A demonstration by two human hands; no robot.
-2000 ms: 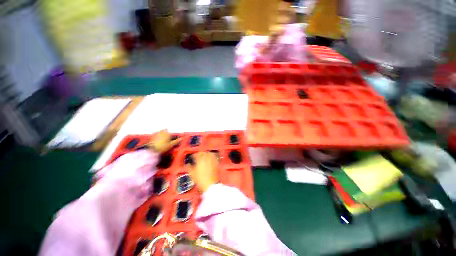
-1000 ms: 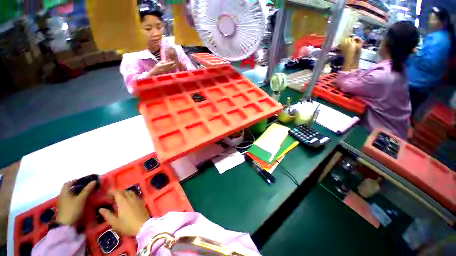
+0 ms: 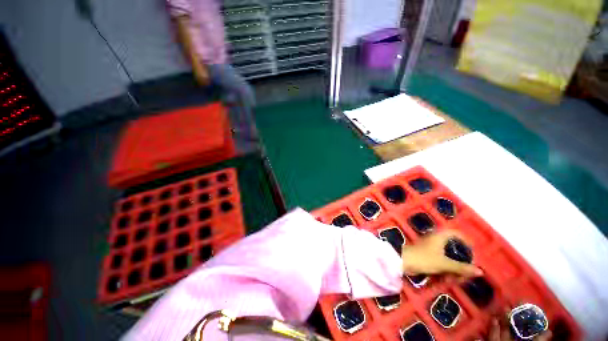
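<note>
A red-orange compartment tray point(image 3: 490, 248) lies in front of me, with dark watch heads point(image 3: 445, 311) in many pockets, some silver-rimmed. My left hand point(image 3: 430, 258), in a pink sleeve, reaches over the tray with thumb and finger around a dark watch head point(image 3: 459, 250); whether it is clear of its pocket cannot be told. My right hand point(image 3: 497, 330) is cut off by the bottom edge at the lower right. Its fingers are at both sides of a silver-rimmed watch head point(image 3: 529, 321), face up.
A white work sheet point(image 3: 497, 166) lies beyond the tray. A clipboard with paper point(image 3: 395, 118) lies on the green bench. At the left are a filled side tray point(image 3: 175, 230) and stacked red-orange trays point(image 3: 175, 141). A person point(image 3: 203, 33) in pink stands behind them.
The view has swung left. The propped tray, fan and coloured cards have left the picture; the clipboard and side trays have come in. Both hands remain at the front tray.
</note>
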